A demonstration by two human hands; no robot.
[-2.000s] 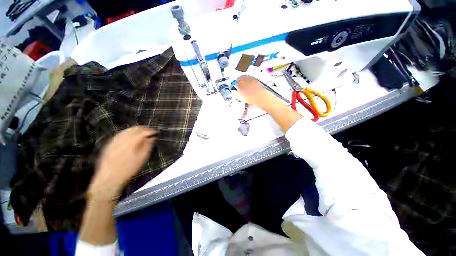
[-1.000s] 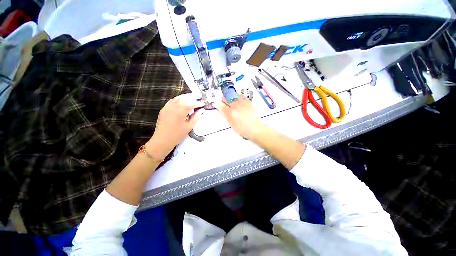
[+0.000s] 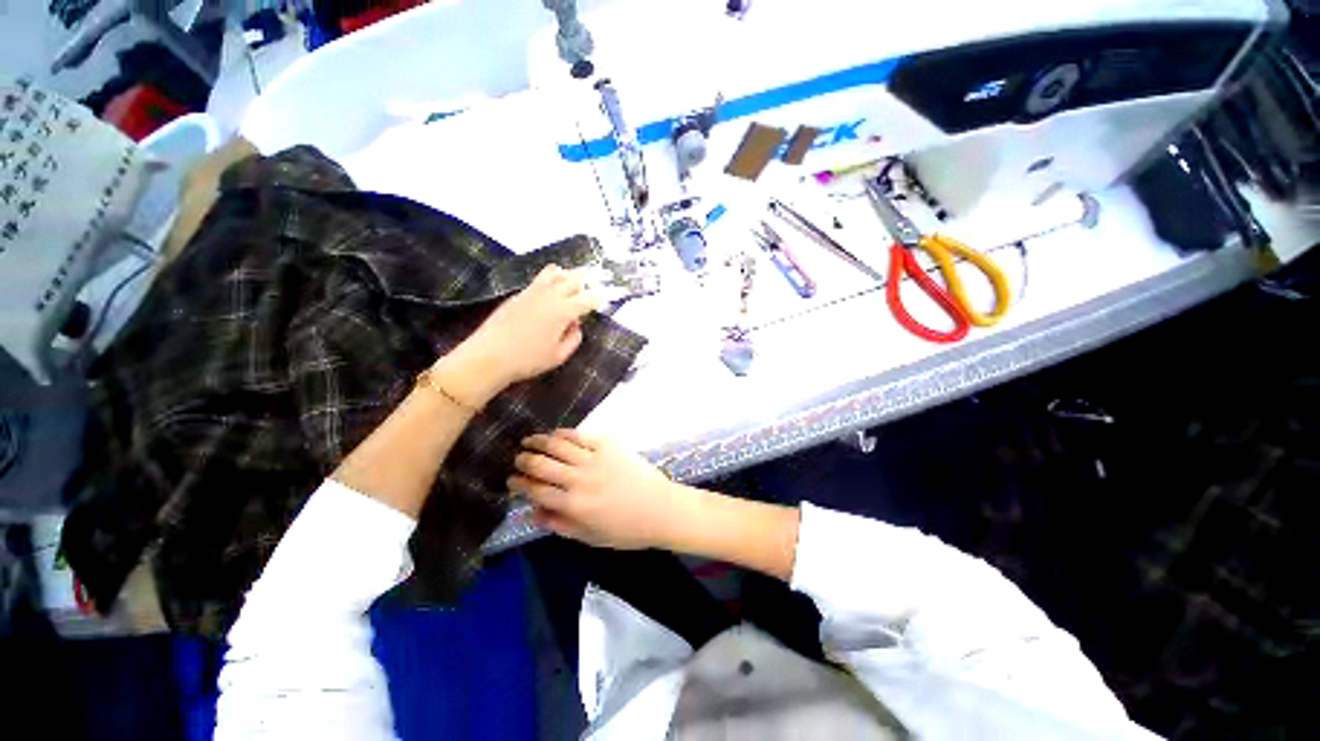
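A dark plaid cloth [image 3: 333, 319] lies heaped over the left of the table, its right edge reaching the presser foot [image 3: 631, 275] of the white sewing machine [image 3: 782, 65]. My left hand [image 3: 533, 330] holds the cloth just left of the presser foot, fingertips close to it. My right hand [image 3: 586, 489] holds the cloth's lower edge at the table's front edge, its fingers curled. The fingertips of both hands are partly hidden, and so is the seam under the foot.
On the machine bed right of the needle lie snips [image 3: 786, 261], dark tweezers [image 3: 825, 239], scissors with red and yellow-orange handles [image 3: 948, 287], and a small grey metal piece [image 3: 737, 352]. The table's front edge has a tape-like strip [image 3: 869, 410]. Printed paper or packaging [image 3: 58, 217] is at far left.
My hands were together at the needle area. My right hand has moved down and left onto the cloth; my left hand is now on it too. The cloth has moved right, up to the presser foot.
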